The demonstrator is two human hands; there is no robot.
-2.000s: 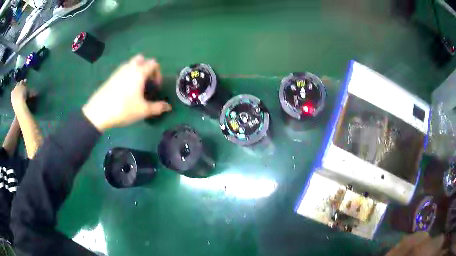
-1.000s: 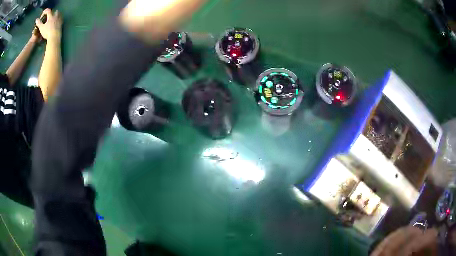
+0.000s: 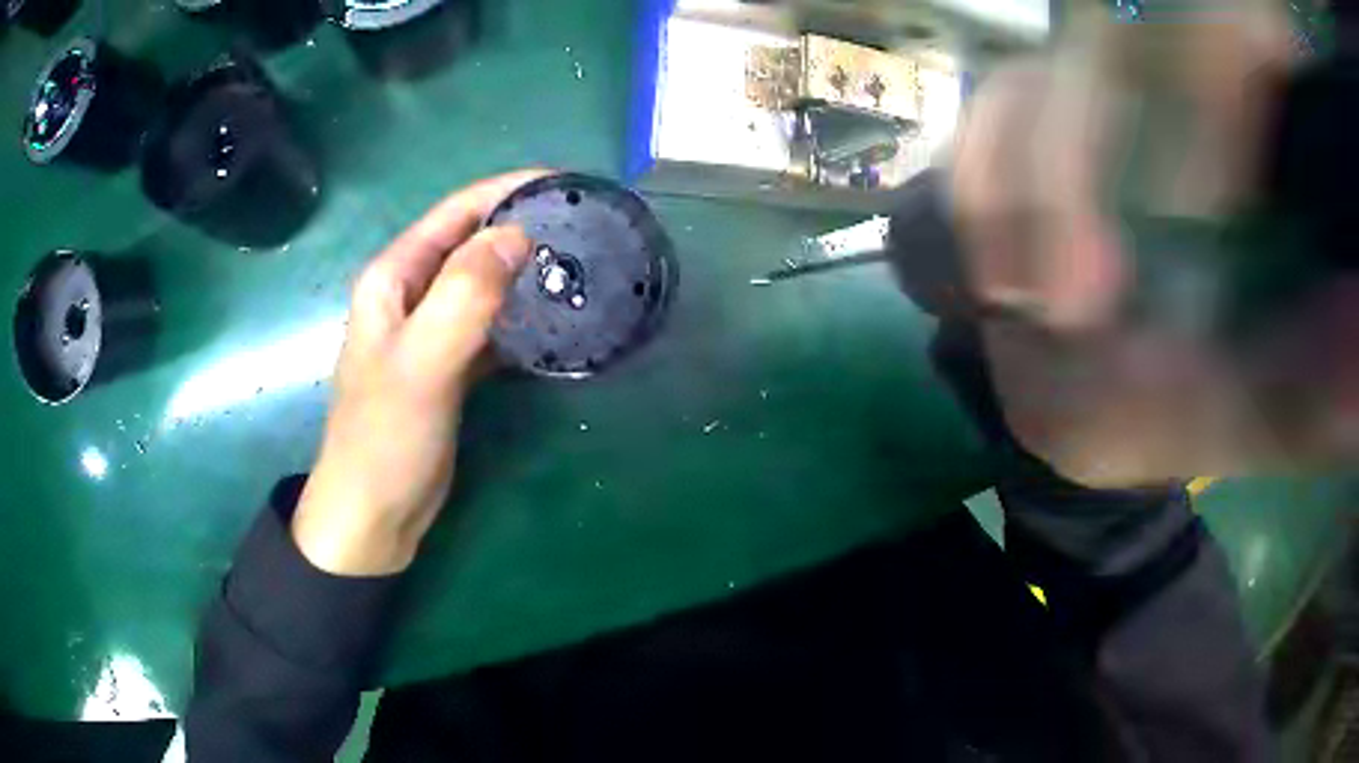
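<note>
A black housing (image 3: pixel 604 276) is held in the middle of the view, its flat round end with small holes and a central metal fitting facing up. My left hand (image 3: pixel 410 350) grips it from the left, thumb on the end face. My right hand (image 3: pixel 1058 268) is large and blurred at the right, closed around a dark electric screwdriver (image 3: pixel 927 246). Its thin driver bit (image 3: pixel 824 270) points left toward the housing without touching it. Whether a screw is on the bit tip cannot be told.
The blue-and-white screw feeder (image 3: pixel 716 105) stands behind the bit. Unlit black units (image 3: pixel 231 149) and another unlit unit (image 3: pixel 63 328) are on the green bench (image 3: pixel 596 514) at the left. A lit display unit (image 3: pixel 63 102) is at the upper left. The bench's front edge crosses below.
The view has shifted, and the feeder now shows at the top. My left hand has come from the far side of the bench and now holds a housing. The screwdriver and bit have come into view.
</note>
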